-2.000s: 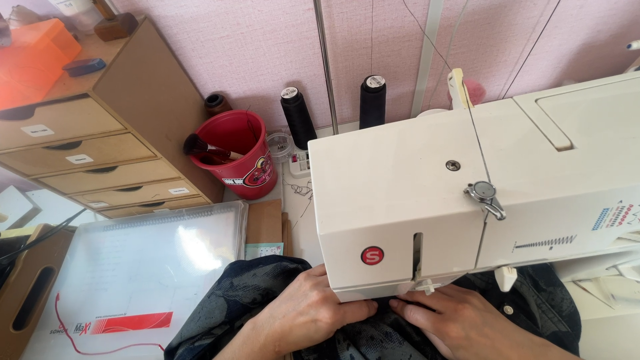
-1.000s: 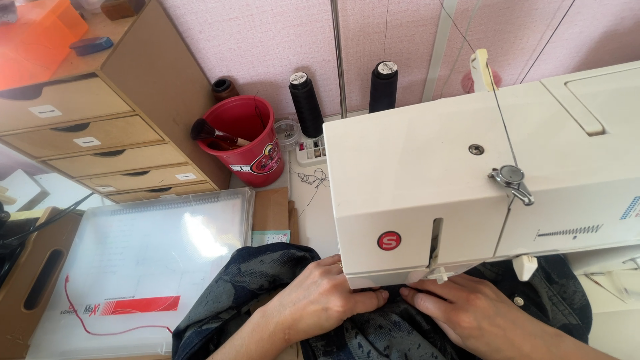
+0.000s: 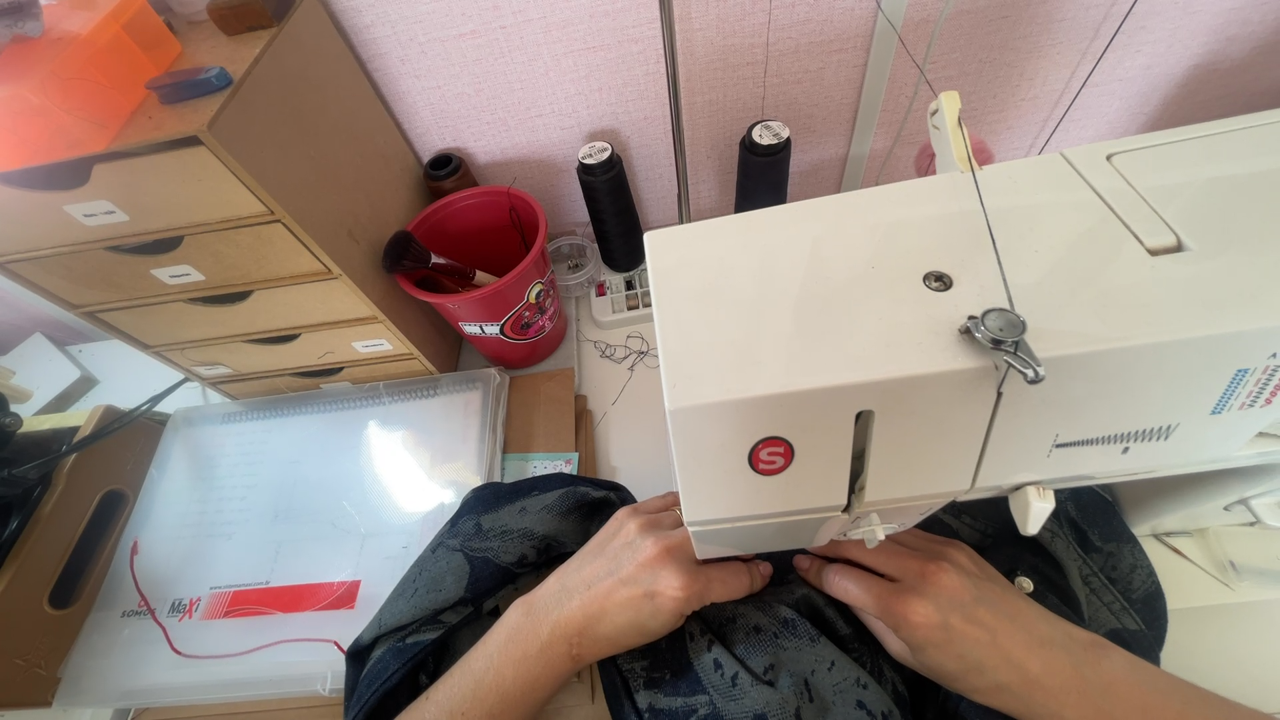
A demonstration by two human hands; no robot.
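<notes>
A white sewing machine [image 3: 800,330] with a round red badge fills the right half of the view. Below its head lies a dark blue patterned garment [image 3: 760,650] with a small button on its right part. My left hand [image 3: 650,560] presses on the cloth at the left of the machine head, thumb pointing right. From the other side my right hand [image 3: 900,590] rests on the same cloth, its thumb close to the left thumb. Fingertips of both hands are partly hidden under the head, as are the needle and presser foot; whether the fingers grip the fabric is unclear.
Left of the machine stand a red plastic bucket [image 3: 520,340] with brushes, black thread cones [image 3: 610,210] and a bobbin box [image 3: 622,300]. A wooden drawer unit [image 3: 340,170] is at upper left. Beneath it lies a translucent plastic folder [image 3: 300,520], beside a brown box [image 3: 90,570] with a handle slot.
Both hands stay at the cloth under the machine head, with their thumbs near each other. Nothing has plainly been picked up or let go. The view has shifted slightly.
</notes>
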